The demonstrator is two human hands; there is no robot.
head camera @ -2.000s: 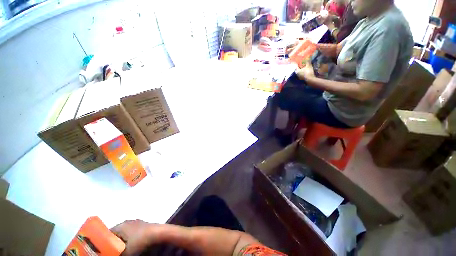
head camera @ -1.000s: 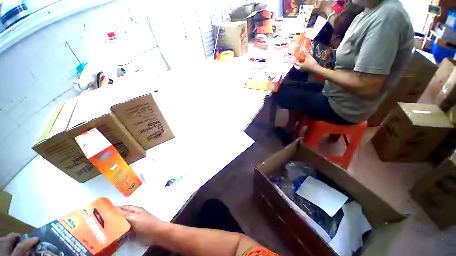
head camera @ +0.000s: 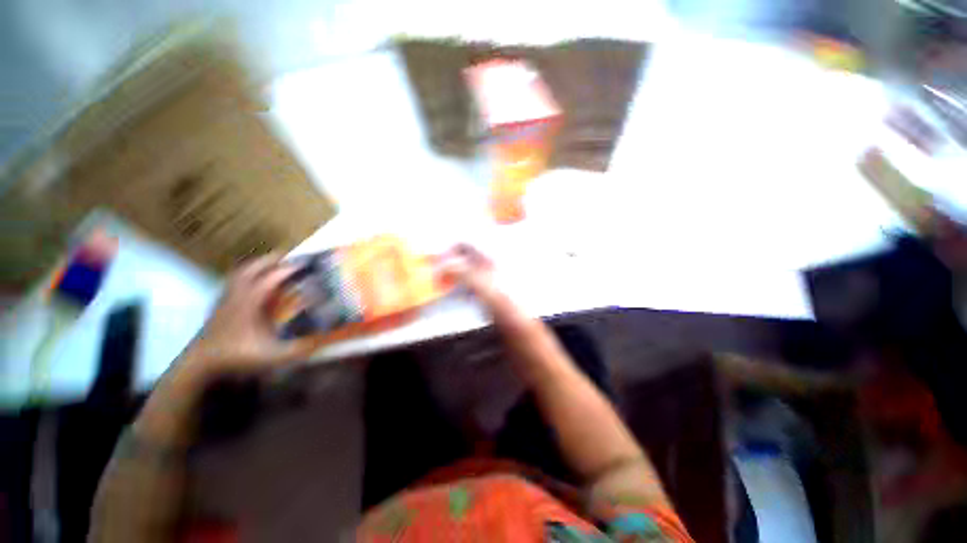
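Note:
An orange and black retail box [head camera: 371, 278] lies level between my hands at the table's front edge, blurred. My left hand [head camera: 249, 313] grips its dark left end. My right hand [head camera: 464, 274] holds its orange right end. A second retail box [head camera: 520, 149], orange with a pale top end, stands on the table beyond, in front of a brown carton. The contents of the held box are hidden.
A large brown carton [head camera: 201, 159] stands at the left. A blue and orange item [head camera: 85, 270] and a flat black rectangle [head camera: 121, 345] lie at the far left. An open scrap box [head camera: 774, 467] is at lower right. Part of a person shows at the right edge.
The view has swung left and down. Both hands now show on the held box, which has gone from the lower left to near the picture's middle.

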